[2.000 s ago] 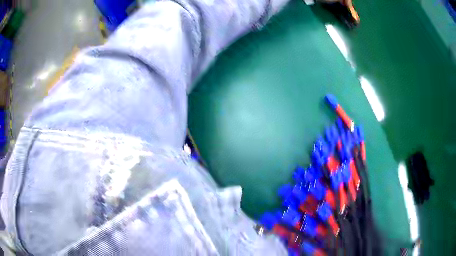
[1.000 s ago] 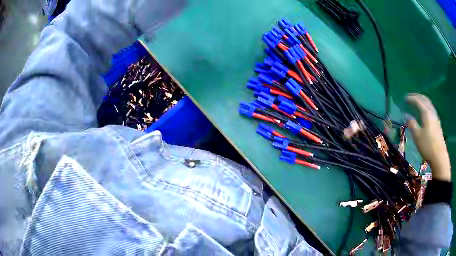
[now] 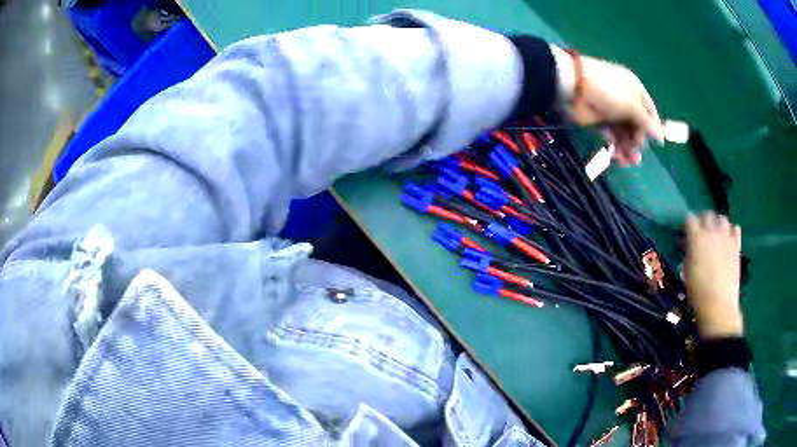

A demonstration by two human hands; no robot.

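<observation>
A fanned pile of black cables (image 3: pixel 603 253) lies on the green surface (image 3: pixel 524 349). Blue connectors (image 3: pixel 489 194) with red sections are at its left end, copper terminals (image 3: pixel 647 419) at its lower right. My left hand (image 3: pixel 616 100) is above the pile's upper right part, fingers curled down. One pale flat piece (image 3: pixel 599 162) is below its fingers and another (image 3: pixel 675 132) is at its fingertips, beside a black cable. My right hand (image 3: pixel 715 275) is blurred at the pile's right edge; its grip is unclear. My left sleeve hides the pile's upper connectors.
Blue bins (image 3: pixel 140 96) stand beside the surface at the upper left, partly behind my left sleeve. The surface's near edge (image 3: pixel 419 297) runs diagonally past my jacket. A blue object (image 3: pixel 780 22) shows at the top right corner.
My left arm has swung in over the upper connectors, bringing my left hand to the pile's far side. My right hand has moved slightly left and down. My sleeve now covers the copper-filled bin.
</observation>
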